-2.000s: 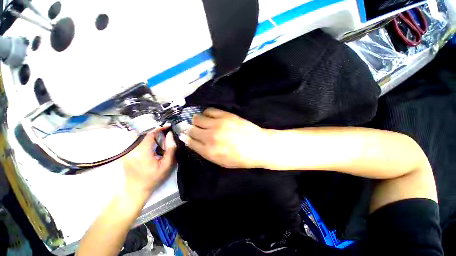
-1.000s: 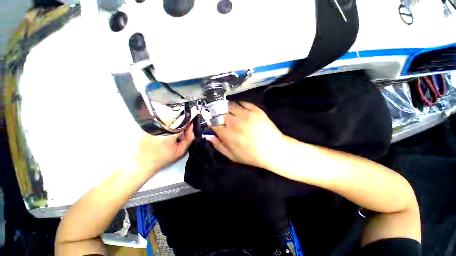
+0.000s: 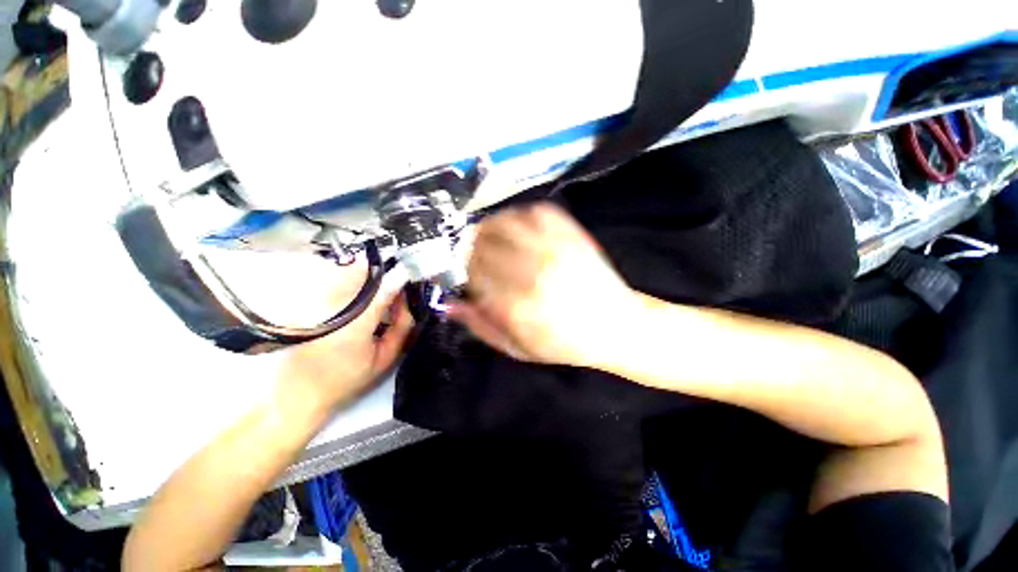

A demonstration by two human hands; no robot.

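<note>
The black ribbed fabric piece (image 3: 714,229) lies on the white machine table and hangs over its front edge. My left hand (image 3: 355,349) is at the fabric's left edge, just below the needle area, its fingertips closed on the edge. My right hand (image 3: 541,285) is on the fabric to the right of the needle area, slightly blurred, thumb and fingers pinching the cloth. The shiny thread tension assembly (image 3: 422,223) is just above the fingertips. The presser foot and needle are mostly hidden. A curved guard band (image 3: 212,307) is left of them.
The white machine head (image 3: 447,84) spans the top, with a black strap (image 3: 694,56) draped over it. Red-handled scissors (image 3: 935,148) lie among clear film (image 3: 871,179) at the right. A white cord loop (image 3: 962,244) lies on black pieces. A blue crate (image 3: 330,508) is below the table.
The camera view has shifted, moving the machine head left and down since one second ago. My right hand has moved up slightly beside the tension assembly. The white cord loop has come into view.
</note>
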